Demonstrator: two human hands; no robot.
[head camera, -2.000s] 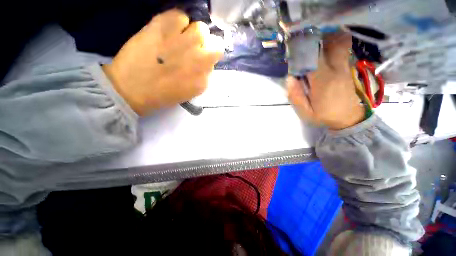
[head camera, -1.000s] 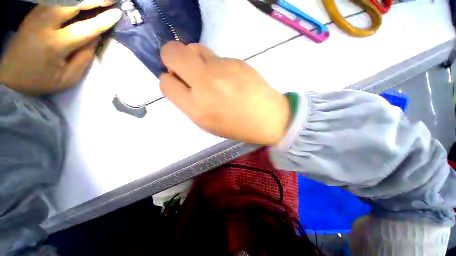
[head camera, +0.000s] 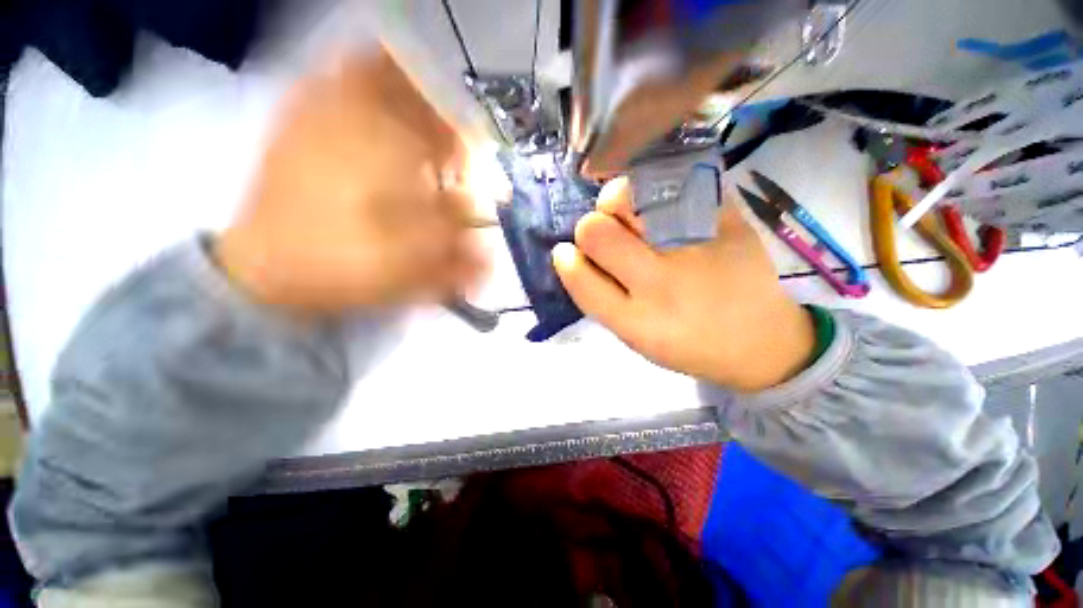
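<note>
A narrow navy garment piece (head camera: 540, 255) lies on the white table under the sewing machine's needle area (head camera: 549, 154). My right hand (head camera: 683, 279) lies at its right side with fingertips on or against the cloth, partly behind the machine's grey block (head camera: 677, 196). My left hand (head camera: 356, 196) is blurred, at the left of the piece, its fingertips near the cloth's left edge. Whether it holds anything cannot be told. More dark navy cloth (head camera: 202, 26) shows at the top left.
Snips with blue and pink handles (head camera: 825, 255) lie right of my right hand. Scissors with yellow-orange and red handles (head camera: 893, 238) lie farther right. A ruled strip (head camera: 570, 445) edges the table (head camera: 416, 392). A blue crate (head camera: 760, 523) is below.
The view has shifted, with the machine back in sight. The navy piece is now under the needle area. My right hand has moved beside it; my left hand is blurred at its left.
</note>
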